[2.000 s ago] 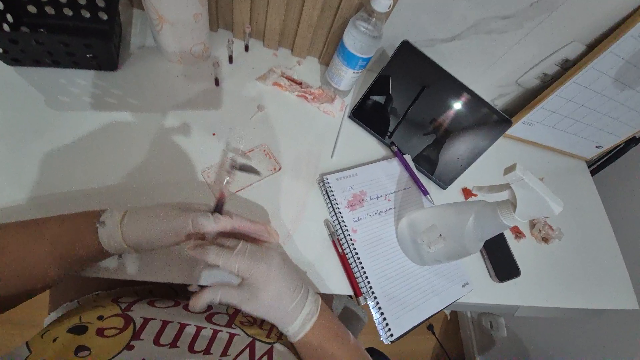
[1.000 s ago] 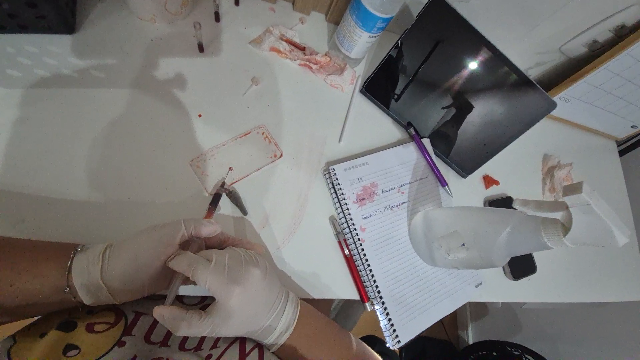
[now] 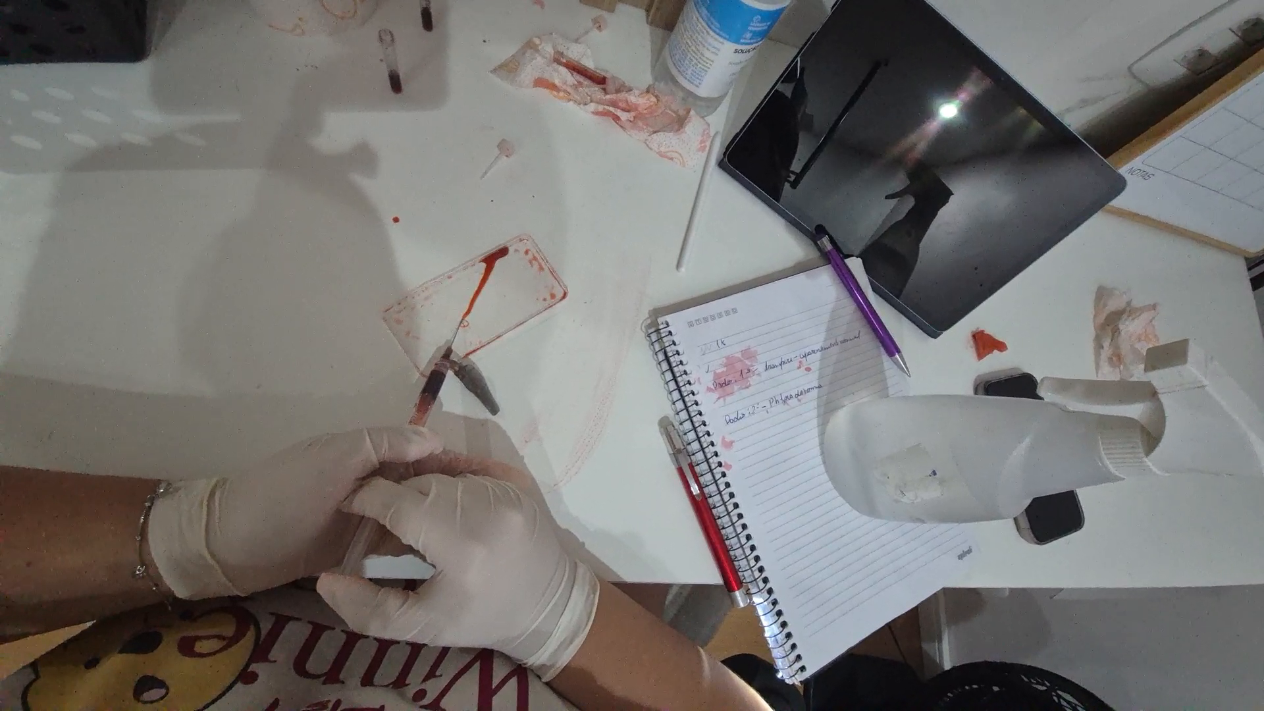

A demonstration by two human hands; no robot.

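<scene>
Both my gloved hands meet around a syringe (image 3: pixel 429 395) with dark red liquid in its barrel, over the table's near edge. My left hand (image 3: pixel 296 509) grips the barrel, and my right hand (image 3: pixel 484 563) closes around its rear part; the plunger end is mostly hidden by the fingers. The needle points up and away over a clear rectangular plate (image 3: pixel 528 296) spotted with red, where a red streak runs from the tip to the far edge. Beside the needle's base juts a dark, tapered piece (image 3: pixel 476 383); whether it is attached cannot be told.
A spiral notebook (image 3: pixel 790 474) with handwriting, a red pen (image 3: pixel 713 533) and a purple pen (image 3: pixel 864 306) lie right of my hands. A spray bottle (image 3: pixel 948 459) lies across the notebook. Farther back are a tablet (image 3: pixel 918 148), a bottle (image 3: pixel 716 49), stained tissue (image 3: pixel 632 104) and a small vial (image 3: pixel 391 64).
A red streak now lies on the plate that the frame from one second ago does not show. The syringe, blurred two seconds ago, is now held low with its needle over the plate.
</scene>
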